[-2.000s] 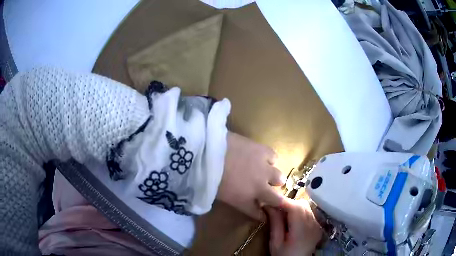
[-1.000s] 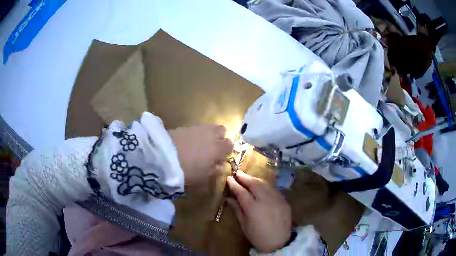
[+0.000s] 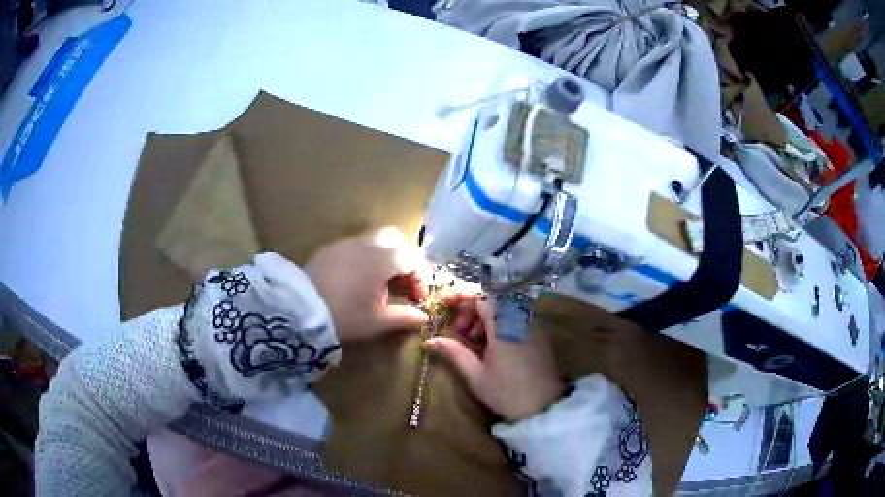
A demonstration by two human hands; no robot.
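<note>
A brown garment panel (image 3: 330,184) lies flat on the white table under the machine head, with a paler folded corner at its upper left. A silvery zipper (image 3: 419,393) runs in the panel from the needle area toward me. My left hand (image 3: 364,286) rests on the panel left of the needle, fingers bent at the zipper's upper end. My right hand (image 3: 509,364) is on the other side, thumb and fingers pinching the cloth and zipper. The white sewing machine head (image 3: 485,175) is lit beneath; the needle is hidden by the head and fingers.
The machine arm (image 3: 631,223) with a black band reaches to the right. Bunched grey cloth (image 3: 621,58) lies behind it. A ruler-marked table edge (image 3: 243,447) runs along the front, above pink clothing. Small tools (image 3: 723,413) lie at the lower right.
The view has swung, so the machine appears further left and more of its arm shows. The right hand has moved up along the zipper, closer to the left hand and the needle.
</note>
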